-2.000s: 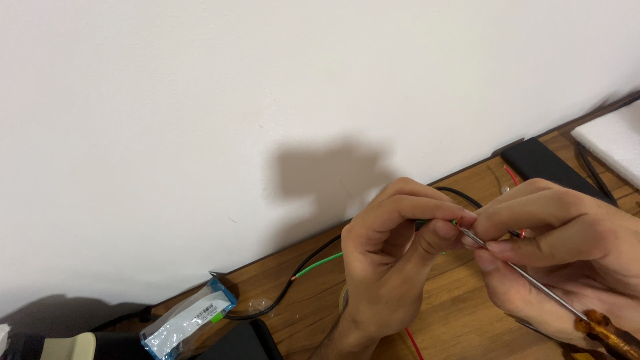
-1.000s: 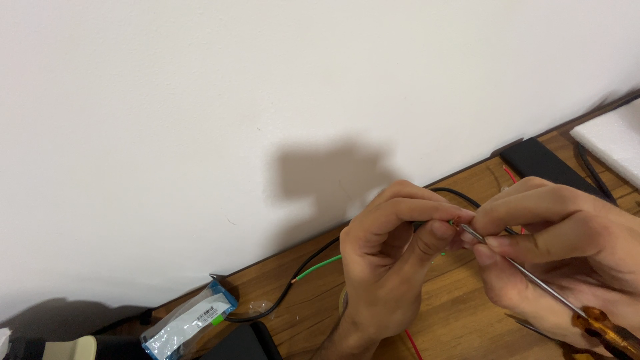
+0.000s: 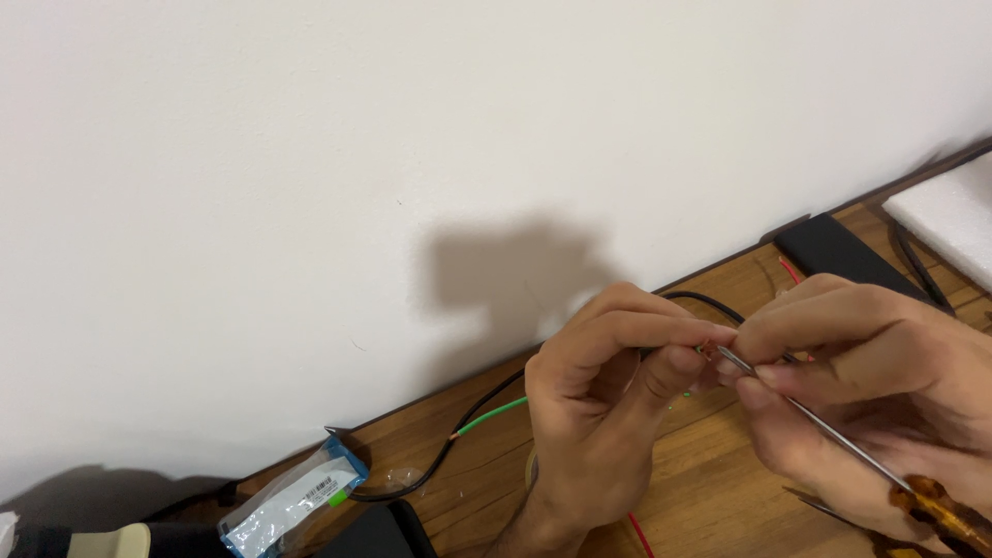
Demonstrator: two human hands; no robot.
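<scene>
Between the thumb and forefinger of my left hand (image 3: 612,387) is the bared copper end of a wire (image 3: 704,350), with a bit of green insulation. My right hand (image 3: 860,372) pinches the metal shaft of a screwdriver (image 3: 841,438), whose tip lies close beside the copper strands. The amber handle (image 3: 942,511) rests low against that hand, partly outside the view. A green wire (image 3: 492,416) with a bare copper end emerges left of my left hand. Whether it is the wire held is hidden.
A black cable (image 3: 484,399) runs along the wall (image 3: 310,194). A labelled plastic packet (image 3: 294,504) and a black object (image 3: 380,533) lie at lower left. At right are a flat black object (image 3: 849,252) and white foam (image 3: 949,213). A pointed metal tool (image 3: 825,508) lies below my right hand.
The copper strands show more clearly between the fingertips, and the screwdriver tip has shifted slightly. Both hands keep nearly the same place and grip.
</scene>
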